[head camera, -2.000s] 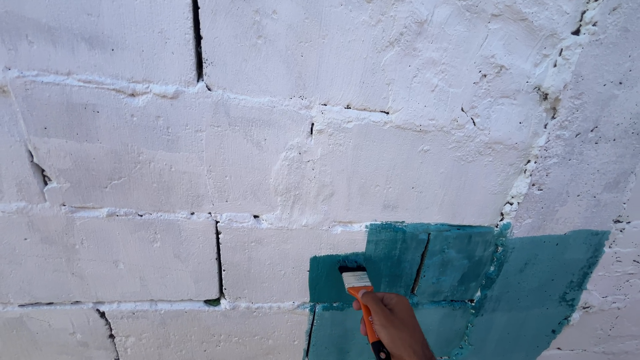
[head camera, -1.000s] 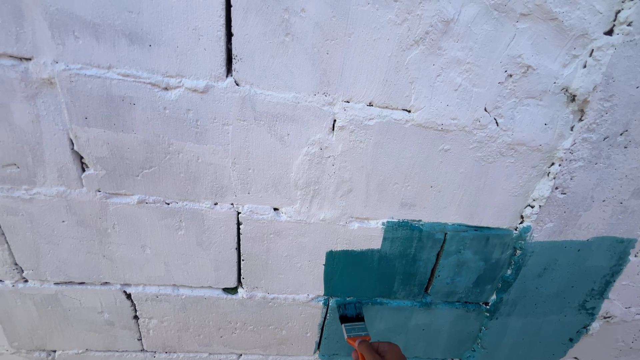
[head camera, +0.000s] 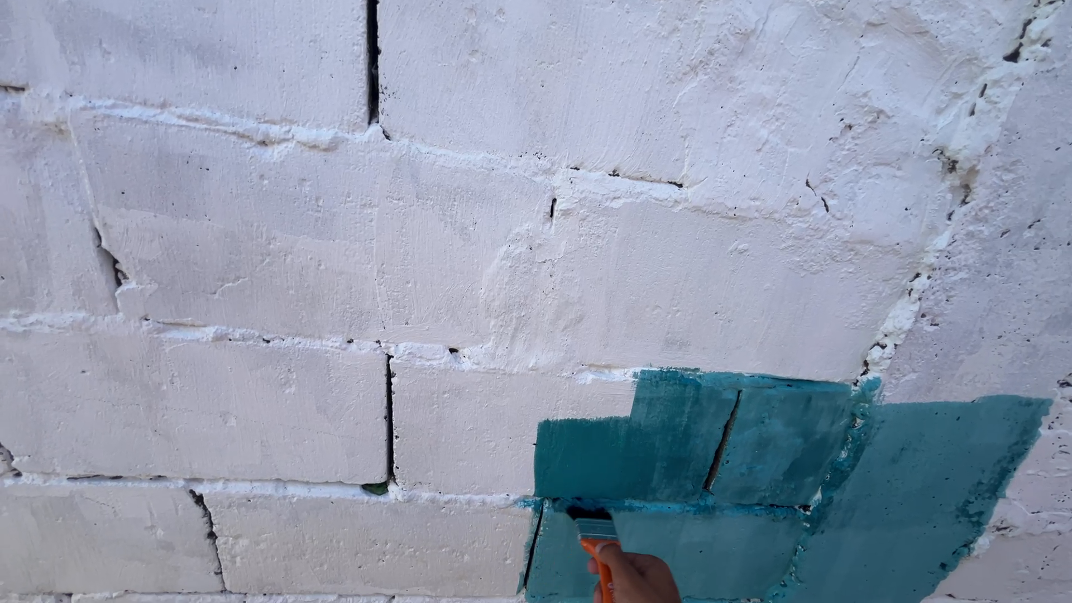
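Observation:
At the lower right, my right hand grips the orange handle of a flat paintbrush. The dark bristle tips touch the teal-painted part of the wall, along the horizontal joint below the upper painted blocks. Teal paint covers several block faces around the brush and reaches right, across the rough vertical seam. Its left edge is uneven and borders bare white block. My left hand is out of view.
The white-painted block wall fills the view. Dark open gaps run down between some blocks, and a rough, crumbly mortar seam slants down the right side.
The brush and my right hand have moved down from the upper teal block to the horizontal joint below it. Between one second ago and now, the brush has shifted right along that joint.

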